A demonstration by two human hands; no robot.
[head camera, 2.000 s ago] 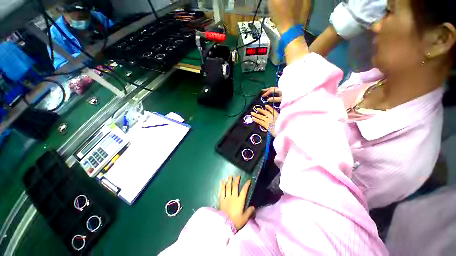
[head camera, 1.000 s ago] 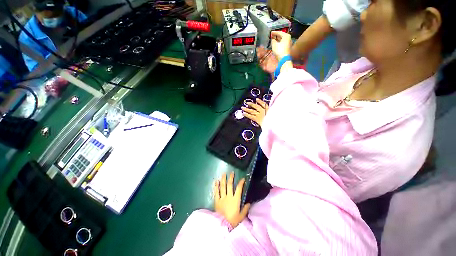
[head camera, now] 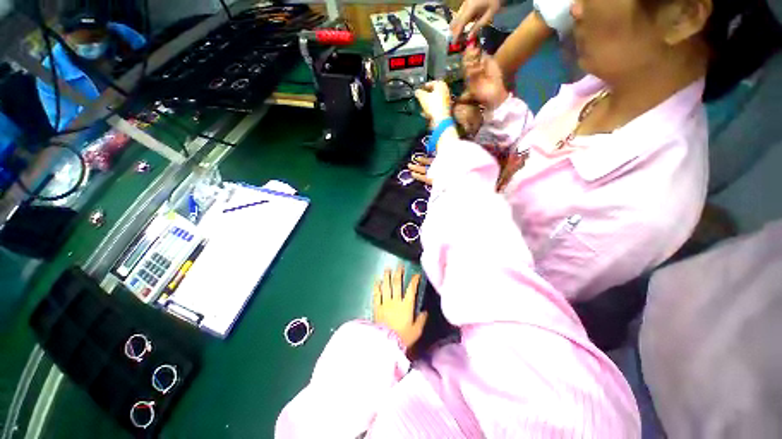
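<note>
My left hand [head camera: 399, 304] lies palm down on the green mat [head camera: 343, 283], fingers spread, nothing in it. My right hand [head camera: 435, 101], above a blue wrist band [head camera: 441, 133], is raised beyond the neighbour's tray, fingers curled; whether it holds something is unclear. The neighbour's black tray [head camera: 381, 219] holds several round watch heads [head camera: 411, 231], part hidden by my right sleeve and a neighbour's hand [head camera: 420, 169]. A loose watch head [head camera: 297, 332] lies left of my left hand.
Black tray [head camera: 86, 330] with three watch heads at lower left. Clipboard [head camera: 249, 257] with pen, calculator [head camera: 156, 261] and yellow-black marker [head camera: 182, 273] beside it. Black stand [head camera: 345, 111] with red handle; power supplies [head camera: 399, 56] behind. A pink-smocked neighbour sits right; another person's hand [head camera: 474, 15] reaches in.
My right hand has come down and left from its raised position. My left hand still rests on the mat. The neighbour's other hand now shows raised beside mine. The view has shifted somewhat.
</note>
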